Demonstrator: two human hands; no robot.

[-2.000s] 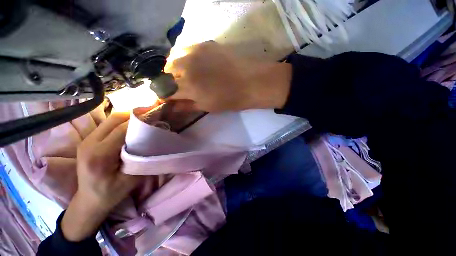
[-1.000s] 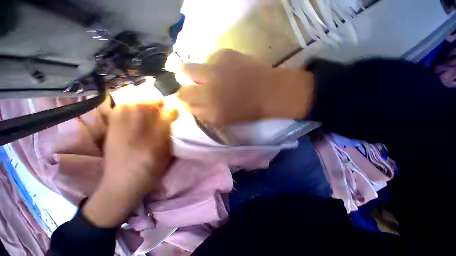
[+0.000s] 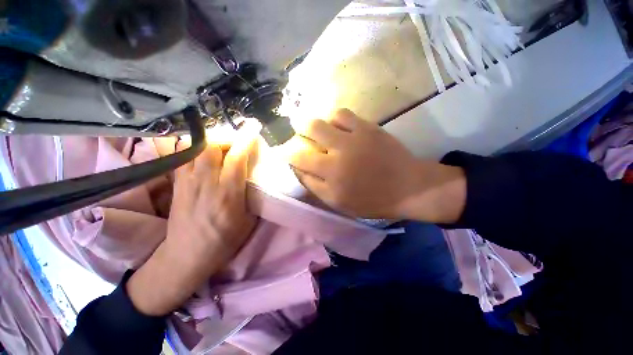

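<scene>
The pink band runs from the lit needle area down to the right, its free end over the table edge. My left hand lies flat with fingers spread on the pink garment body, fingertips in the glare by the presser foot. My right hand is right of the needle with bent fingers at the band's upper edge; glare hides whether it pinches the cloth. The sewing machine head fills the top. The needle itself is lost in the glare.
A dark bar crosses the left side. White strips lie on the machine bed at the upper right. The white table has a grey edge. Cut pink pieces hang below the table edge, right of my lap.
The view has shifted, so the machine sits further right. The band's raised loop has flattened and lies along the table edge. My left hand has moved onto the cloth by the needle.
</scene>
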